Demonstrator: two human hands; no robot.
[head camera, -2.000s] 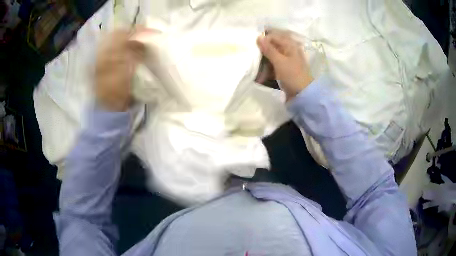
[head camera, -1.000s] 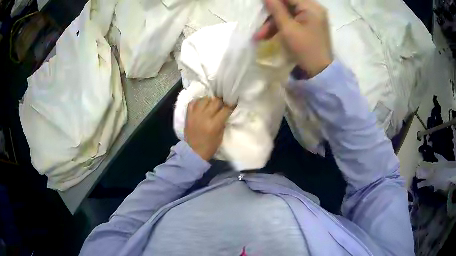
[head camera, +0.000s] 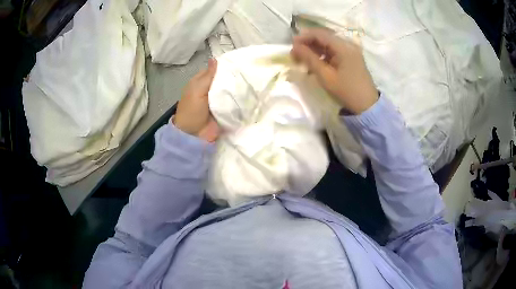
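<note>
A white knit garment piece (head camera: 266, 118) hangs bunched between my hands, in front of my chest. My left hand (head camera: 197, 104) is closed on its left upper edge, with the thumb and some fingers in view and the others hidden behind the cloth. My right hand (head camera: 335, 65) pinches its top right edge between thumb and fingers. The lower part of the cloth hangs in a rounded bunch near my jacket's zip and is slightly blurred.
A large white garment pile (head camera: 418, 73) lies at the right. A smaller white stack (head camera: 85, 96) lies at the left on the grey table (head camera: 161, 90). White folds hang between them. Dark scraps and a crumpled white bundle (head camera: 491, 211) are at the far right.
My left hand has moved up and left, from the middle of the cloth to its left edge. My right hand has come down a little. The cloth is spread wider at the top.
</note>
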